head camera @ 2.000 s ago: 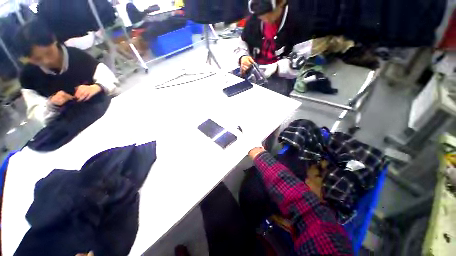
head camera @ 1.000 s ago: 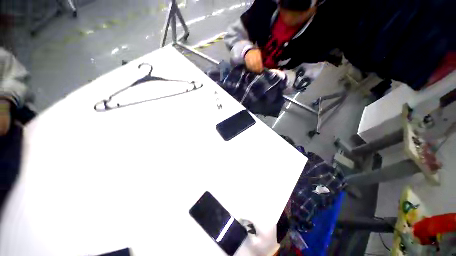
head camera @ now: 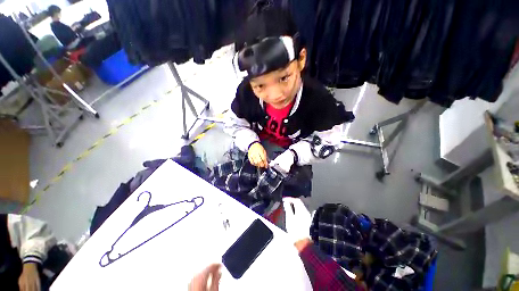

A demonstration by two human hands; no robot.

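My right hand (head camera: pixel 297 220), in a white glove, reaches past the table edge toward a checked garment (head camera: pixel 233 175) on a seated person's lap. It does not touch the garment. A small dark tool, likely thread snips (head camera: pixel 293 209), shows at its fingers, mostly hidden. My left hand (head camera: pixel 205 278) is bare, blurred and cut off by the bottom edge; its fingers look apart and empty, over the white table (head camera: pixel 171 213). The seated person holds the checked garment with both hands, one gloved.
A black smartphone (head camera: pixel 247 248), a hanger (head camera: pixel 149 227) and a small marker or tube (head camera: pixel 225 219) lie on the table. More checked garments (head camera: pixel 338 230) lie at the lower right. A sleeve (head camera: pixel 28 241) is at the left. Dark garments (head camera: pixel 353 42) hang behind.
The view has turned toward the seated person. The small dark tool lay by the nearer phone, then my gloved hand came over it and moved out to the garment. My left hand has come into view.
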